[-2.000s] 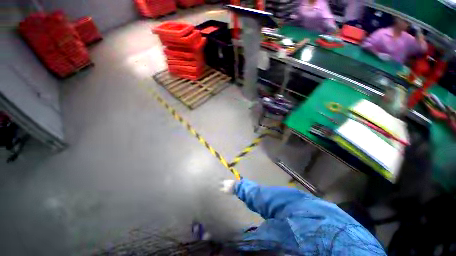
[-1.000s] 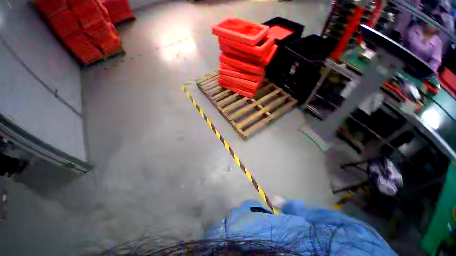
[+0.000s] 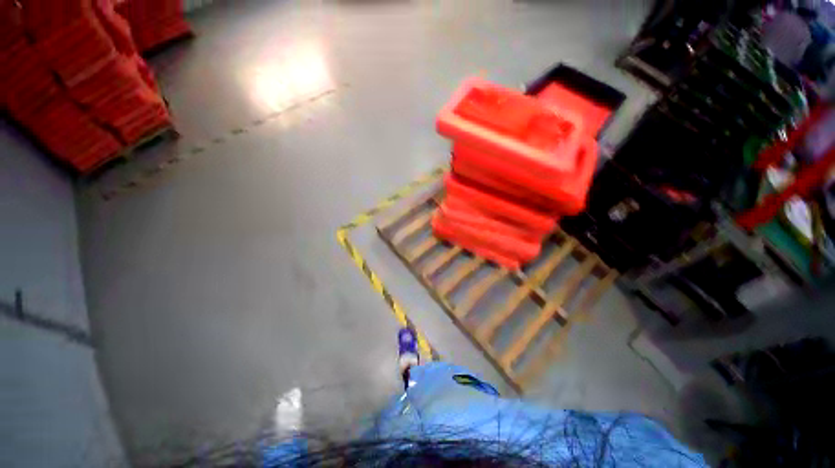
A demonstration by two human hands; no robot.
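A stack of red-orange foam trays (image 3: pixel 517 151) stands on a wooden pallet (image 3: pixel 494 315), right of centre. My left hand (image 3: pixel 289 409) seems to be the small blurred white shape at the bottom edge, above a bit of blue sleeve. It is over the floor, well away from the stack, and I cannot tell whether it holds anything. My right hand is not in view; only blue clothing (image 3: pixel 540 422) shows at the bottom right. Hair covers part of the bottom edge.
Yellow-black tape (image 3: pixel 380 285) edges the pallet area. A purple shoe (image 3: pixel 407 342) shows at the tape. Black crates (image 3: pixel 632 206) and a cluttered bench frame are at the right. More red-orange stacks (image 3: pixel 78 78) stand upper left, beside a pale wall (image 3: pixel 41 274).
The view has moved forward and away from the green benches; the pallet and foam stack are nearer. The right sleeve and hand, seen earlier, have dropped low, and a white shape shows bottom left.
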